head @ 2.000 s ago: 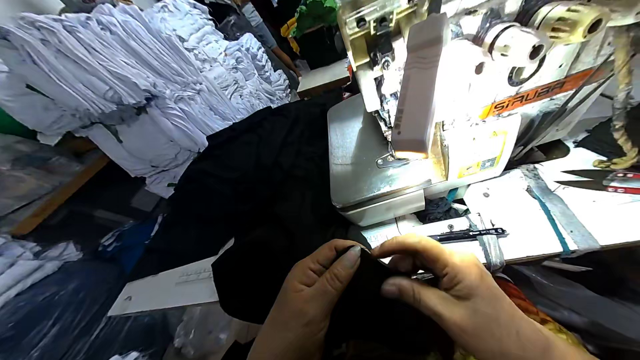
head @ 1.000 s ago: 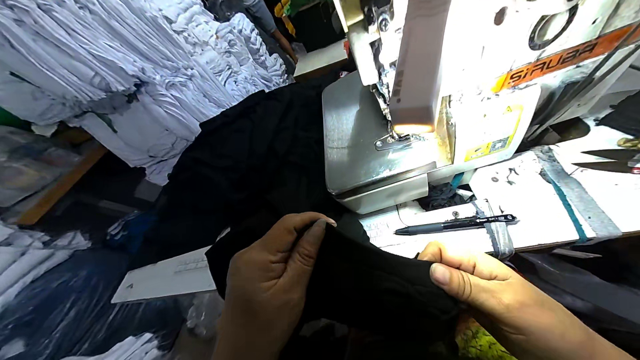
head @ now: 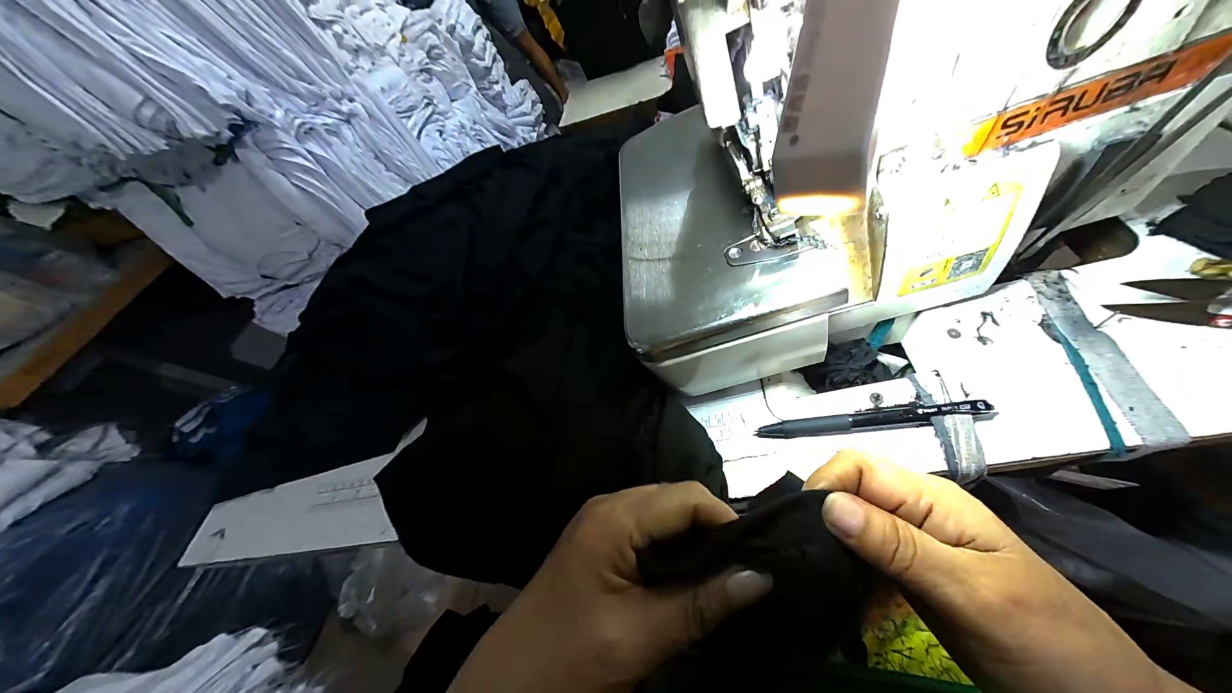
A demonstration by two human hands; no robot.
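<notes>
Black fabric spreads from beside the sewing machine down to both hands. My left hand grips a folded part of it between thumb and fingers, low in the middle. To its right, my right hand pinches the fabric's edge between thumb and forefinger. The Siruba sewing machine stands above the hands, its lamp lit over the presser foot; no fabric shows under the foot. A black pen lies on the table just above my right hand.
Stacked white fabric fills the upper left. A white board juts out under the black fabric. Scissors lie on the table at the far right. Blue plastic wrapping is at the lower left. A person's arm shows at the top.
The hands were wider apart one second ago, with the black fabric stretched between them; now they are closer together and the fabric is bunched and folded.
</notes>
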